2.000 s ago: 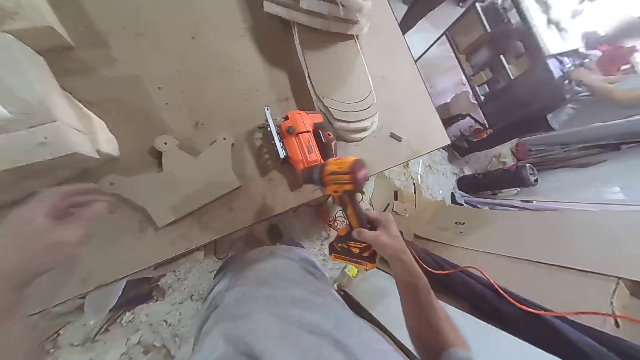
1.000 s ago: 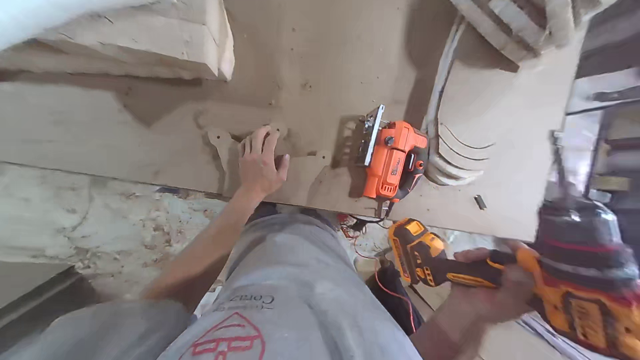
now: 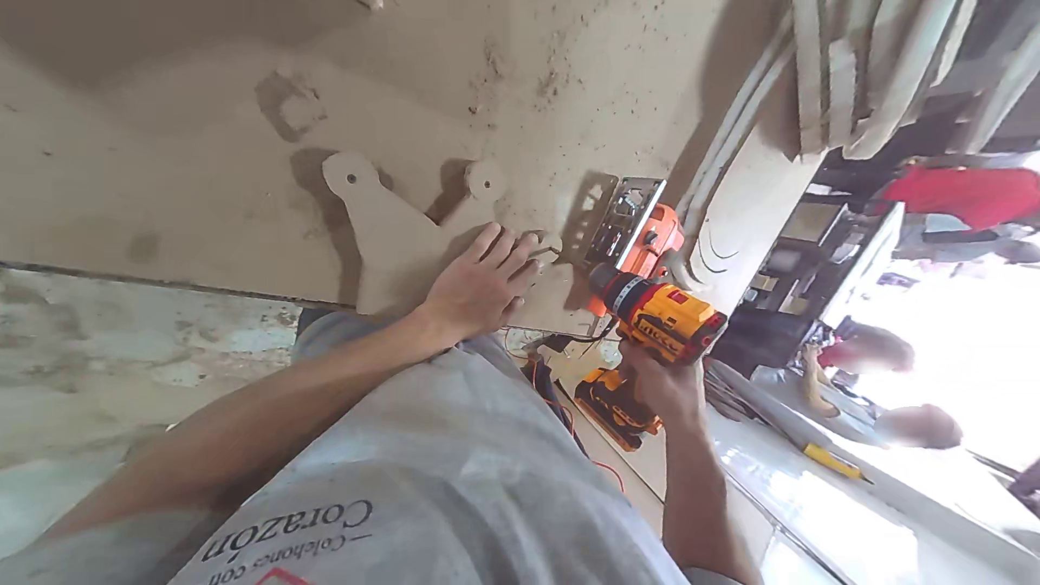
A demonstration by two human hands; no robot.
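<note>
My right hand (image 3: 662,382) grips the handle of a yellow and black cordless drill (image 3: 658,313), whose chuck points left over the table's edge. Under my left hand (image 3: 479,280), which lies palm down with fingers spread slightly, is a flat cut wooden piece (image 3: 386,236) with rounded lobes. Two of its lobes show small holes. Just past the drill's chuck an orange jigsaw (image 3: 650,236) lies on its side, its metal base plate facing left. Whether a bit sits in the chuck cannot be told.
The wooden tabletop (image 3: 203,219) bears dust and specks. Curved wooden strips (image 3: 861,73) are stacked at the upper right, near a board with curved lines (image 3: 731,211). A cable hangs below the table's edge. A yellow-handled tool (image 3: 837,461) lies at the right. Other people are farther off.
My left hand, off the wooden piece two seconds ago, now rests on it. The drill has come from the far right to beside the jigsaw since one second ago. The view has shifted.
</note>
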